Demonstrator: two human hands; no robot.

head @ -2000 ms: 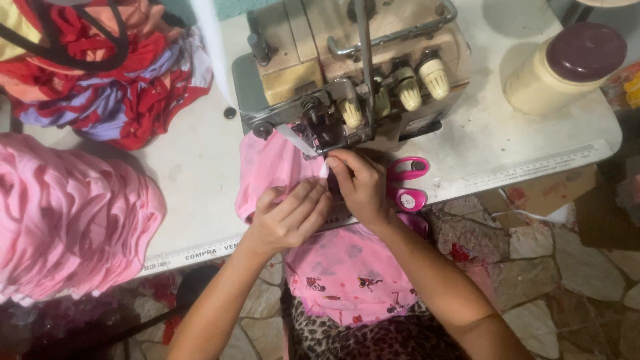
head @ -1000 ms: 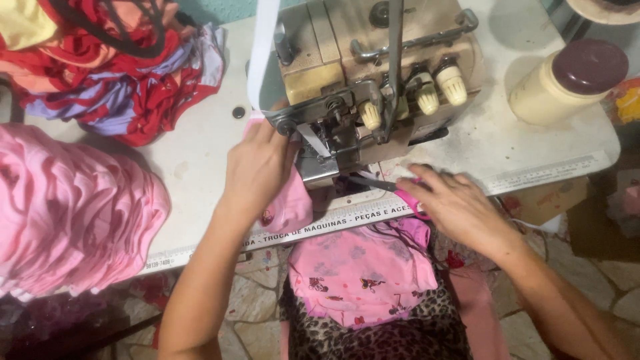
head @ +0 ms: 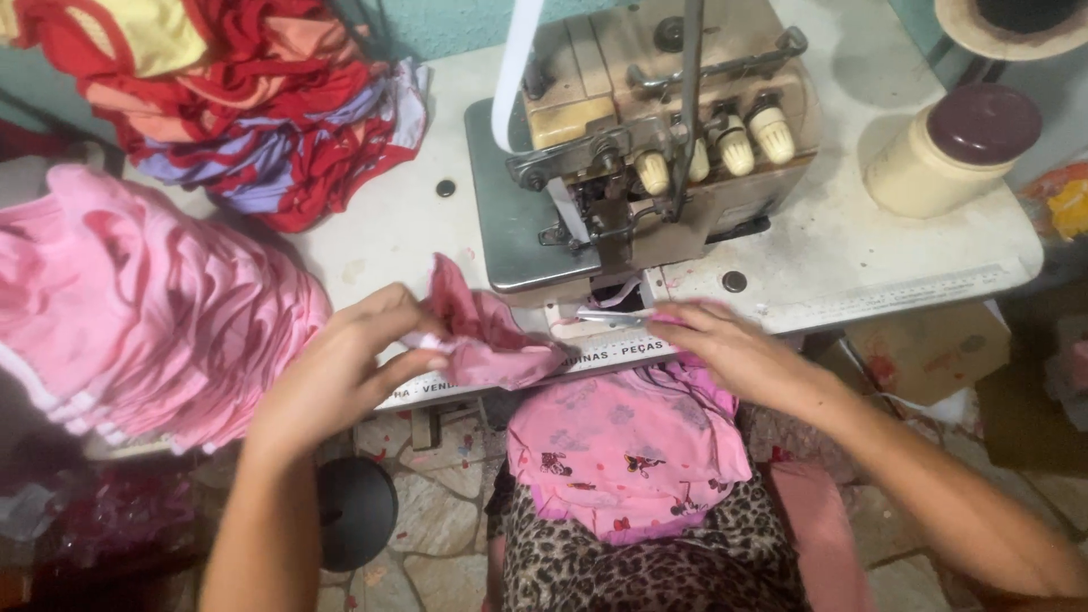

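Observation:
My left hand (head: 361,353) pinches the white-edged end of a pink fabric piece (head: 493,348) at the table's front edge, left of the serger. My right hand (head: 722,344) is on the pink-handled scissors (head: 616,318), whose blades point left in front of the overlock sewing machine (head: 663,102); the fingers cover most of the handles. A white elastic band (head: 516,76) hangs down to the machine's presser area. Pink printed fabric (head: 625,450) rests on my lap over leopard-print cloth (head: 663,569).
On the left stands a tall stack of pink pieces (head: 161,297), with a red, purple and orange garment pile (head: 280,110) behind. A cream jar with a dark lid (head: 948,153) stands on the white table (head: 858,280) at right. A round black object (head: 357,512) is below.
The pink piece has moved left and forward of the machine with my left hand. The scissors lay beside my right hand two seconds ago; that hand took hold of them by one second ago.

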